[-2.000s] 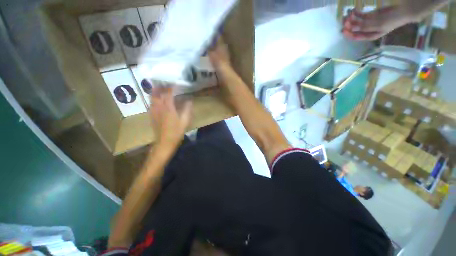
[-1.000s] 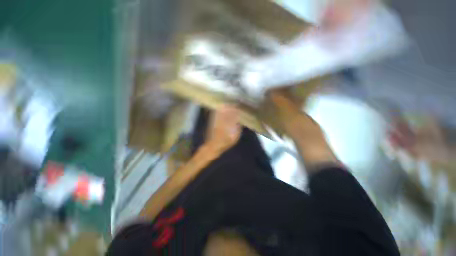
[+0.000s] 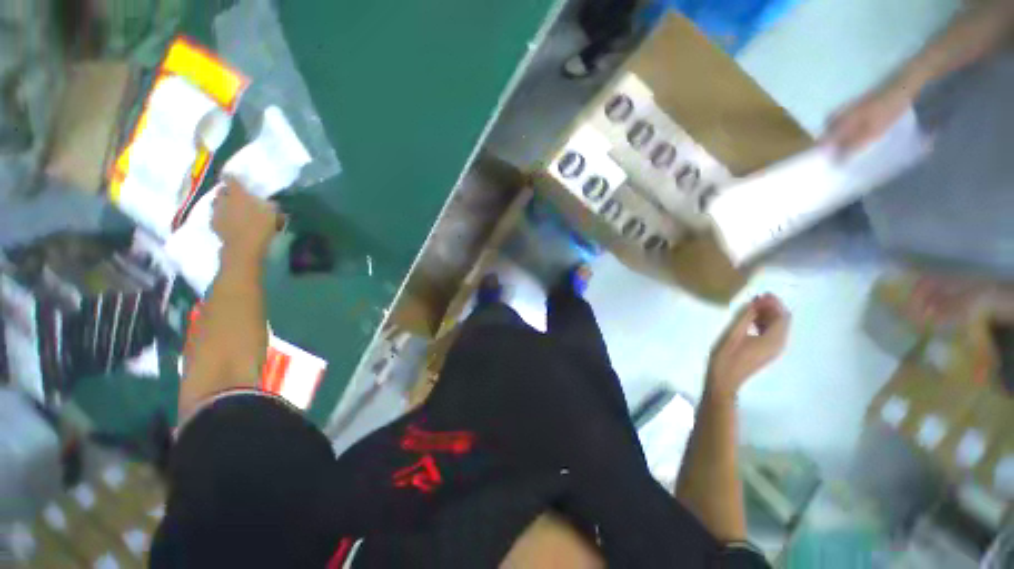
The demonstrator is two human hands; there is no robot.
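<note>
My left hand (image 3: 247,220) is over the green bench at the left, with its fingers closed on a white paper strip (image 3: 272,156) that shows on both sides of the hand. My right hand (image 3: 751,342) is raised over the floor, loosely curled, with nothing visible in it. An open shipping carton (image 3: 723,95) at the upper right holds two rows of white product boxes (image 3: 656,156) with dark oval pictures. Another person's hand (image 3: 870,120) holds a long white item (image 3: 817,195) over the carton's right end.
A yellow-orange edged packet (image 3: 167,139) and a clear plastic bag (image 3: 300,95) lie on the green bench (image 3: 411,100). A red-and-white item (image 3: 291,372) lies near my left forearm. Dark items stand in rows at the left. Brown cartons (image 3: 934,411) are at the lower right.
Both my hands have left the carton: the left moved onto the bench and paper, the right moved away empty. The view turned towards the bench. The other person's hand now holds the white item.
</note>
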